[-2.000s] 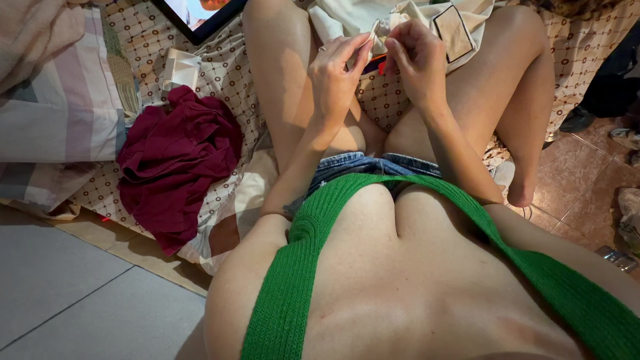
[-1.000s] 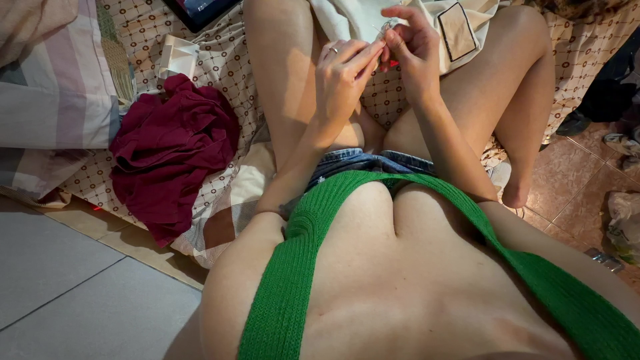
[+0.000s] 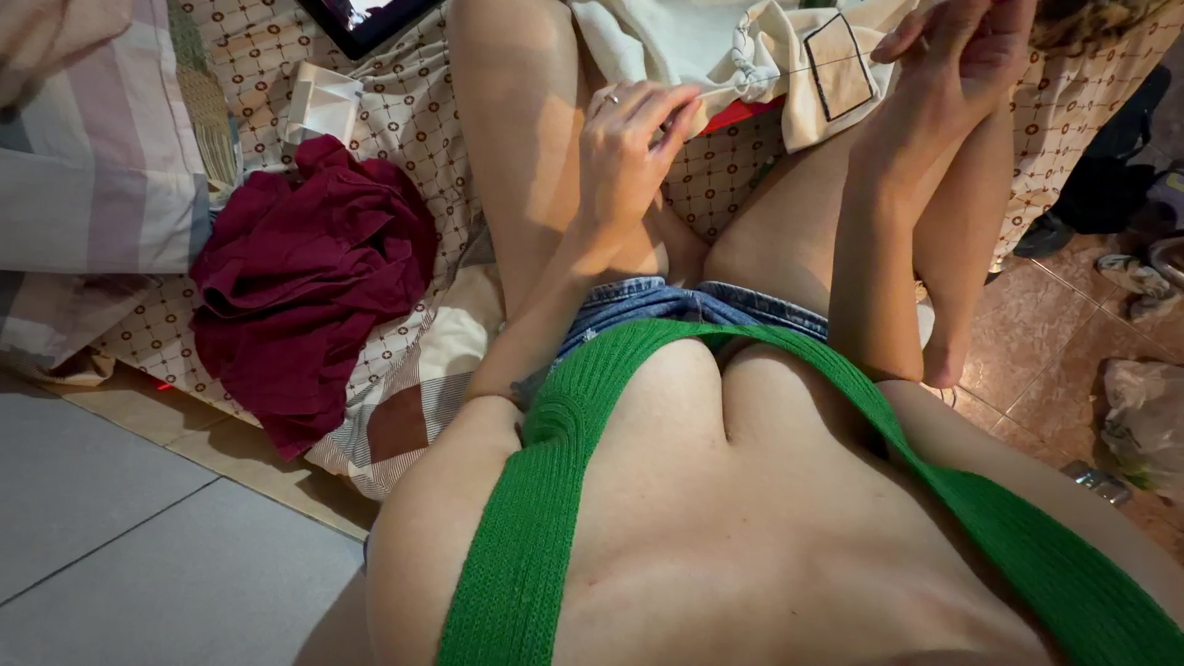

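Note:
My left hand [image 3: 634, 139], with a ring on one finger, pinches a small piece of off-white fabric beside my legs' gap. My right hand [image 3: 953, 55] is raised at the upper right, its fingertips partly cut off by the frame edge. A thin dark thread [image 3: 795, 70] runs taut between the two hands. Whether a needle is in the right fingers cannot be told. Behind the thread lies a cream cloth [image 3: 638, 42] with a knotted or gathered band [image 3: 743, 55] and a dark-edged beige patch [image 3: 840, 69]. Something red [image 3: 740, 115] shows under the cloth.
A crumpled maroon cloth [image 3: 305, 277] lies on the patterned bedsheet [image 3: 407, 111] at left. Beyond it are a small white box [image 3: 324, 104] and a dark-framed tablet [image 3: 356, 42]. Striped bedding [image 3: 92, 157] is at far left. A clear plastic bag [image 3: 1147, 416] rests on the tiled floor at right.
My right hand has moved away from my left, up and to the right; the two were close together before. The thread now shows stretched between them.

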